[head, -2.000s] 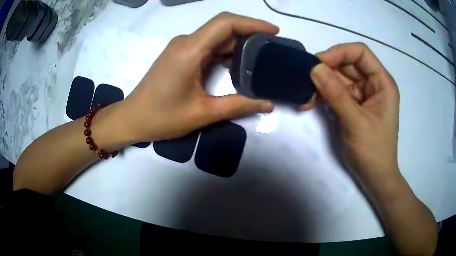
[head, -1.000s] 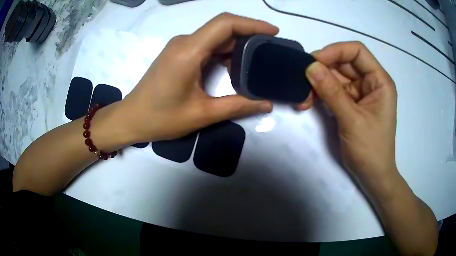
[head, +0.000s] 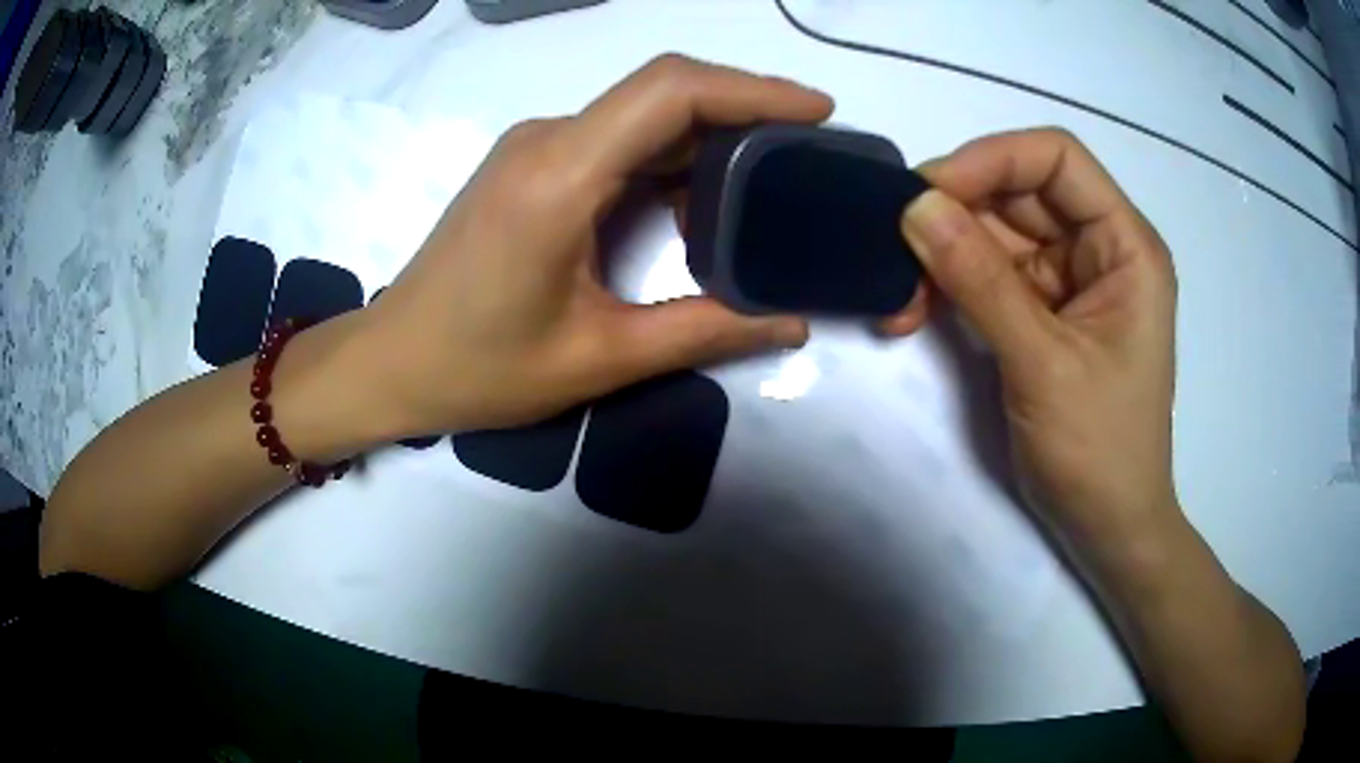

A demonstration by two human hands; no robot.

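Note:
My left hand (head: 552, 283) grips a grey metal housing (head: 712, 224) between thumb and fingers above the sheet, its face turned toward me. A black adhesive pad (head: 828, 231) lies over that face, inside the grey rim on the left. My right hand (head: 1059, 276) pinches the pad's upper right corner between thumb and forefinger. Whether the pad touches the face all over cannot be told. More black pads lie on the white backing sheet (head: 321, 172), one of them below the housing (head: 653, 452). My left wrist and forearm partly hide the row.
Dark rounded pieces (head: 90, 72) stand stacked at the far upper left. Grey housings (head: 530, 6) are cut off by the top edge. Long black grooves (head: 1044, 93) run across the table at upper right. The table's curved front edge is above a green floor (head: 313, 663).
The pad has moved left and now sits more squarely within the housing's rim. My right fingertips have shifted slightly left with its corner. The left hand keeps its hold.

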